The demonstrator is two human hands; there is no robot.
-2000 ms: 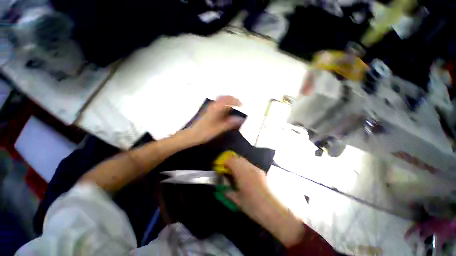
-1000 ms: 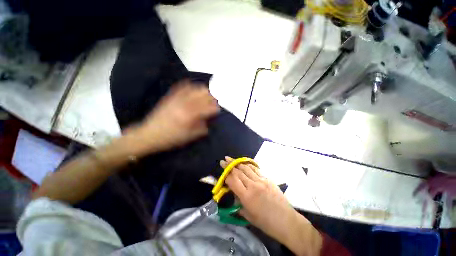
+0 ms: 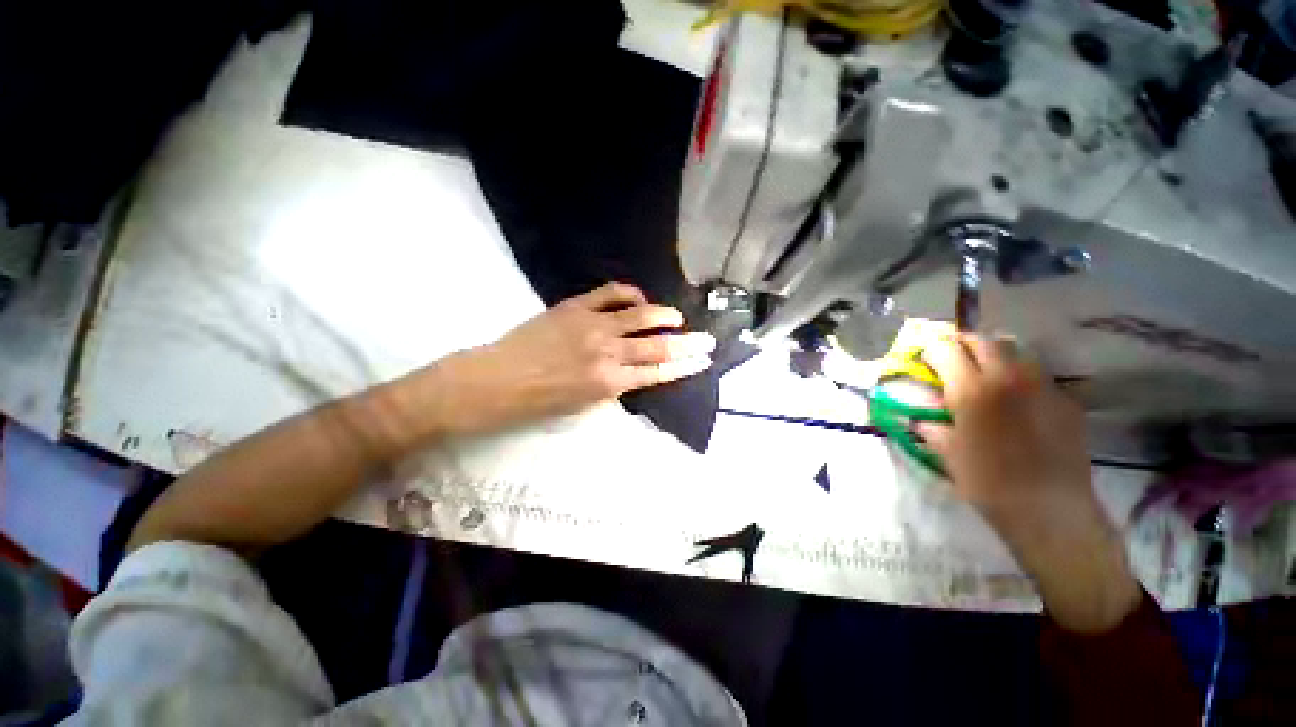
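Observation:
My left hand (image 3: 604, 352) lies flat on the dark cloth (image 3: 583, 178), fingertips beside the presser foot (image 3: 731, 305) of the white sewing machine (image 3: 910, 185). The cloth runs from the back of the table to the needle area, with a pointed corner towards me. My right hand (image 3: 1009, 419) is around the scissors, whose yellow and green handle loops (image 3: 904, 422) show at its fingers, to the right of the needle under the machine arm. The blades are mostly hidden or lost in the glare.
Small dark offcuts (image 3: 732, 548) lie near the table's front edge (image 3: 569, 547). More dark cloth (image 3: 100, 93) is at the back left. Yellow cord (image 3: 839, 14) is on the machine top. A pink tuft (image 3: 1234, 493) is at the right end.
The dark cloth has moved away from me and right, under the machine head. My left hand has moved from above it to beside the presser foot. My right hand and scissors have moved right.

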